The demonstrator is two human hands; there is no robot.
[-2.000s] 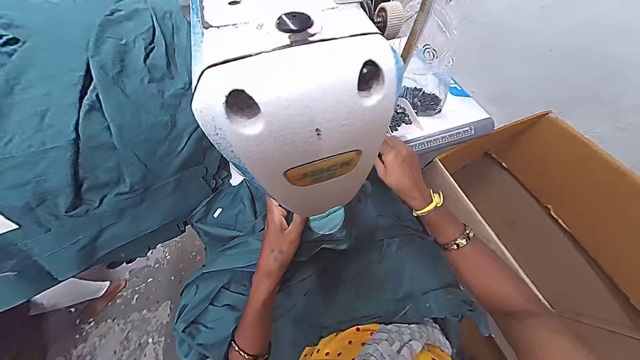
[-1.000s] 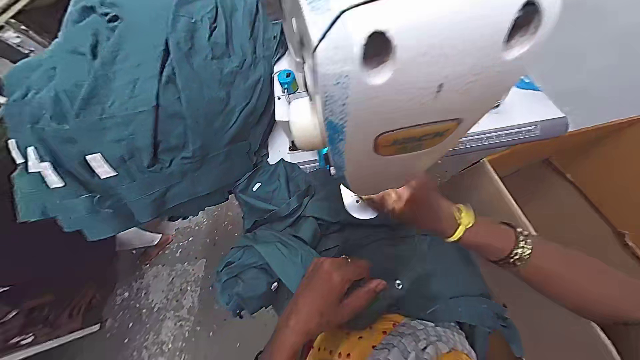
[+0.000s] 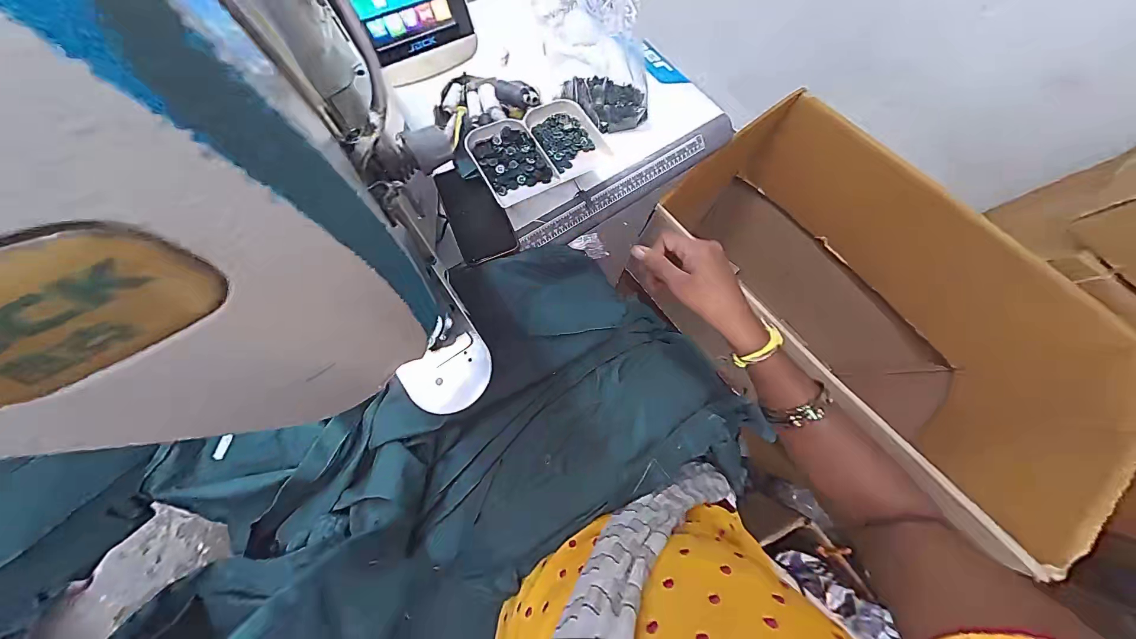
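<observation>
My right hand [image 3: 692, 271] is raised over the near edge of the cardboard box, its fingers curled; whether something small is between thumb and finger cannot be told. A yellow band and a metal bracelet are on the wrist. Dark teal fabric garments [image 3: 568, 417] lie across my lap and beneath the white sewing-type machine head [image 3: 222, 293]. The machine's rounded white lower part [image 3: 448, 377] rests close over the cloth. My left hand is out of view.
Two small white trays of dark buttons [image 3: 510, 164] stand on the machine table beside a black phone-like slab [image 3: 477, 217]. Behind them are a clear plastic bag of dark pieces [image 3: 608, 98] and a lit control screen [image 3: 413, 22]. A large open cardboard box [image 3: 1003, 311] stands at right.
My right hand has moved away from the machine's lower part to the box edge. My left hand, on the cloth before, has gone out of view. The view has swung right.
</observation>
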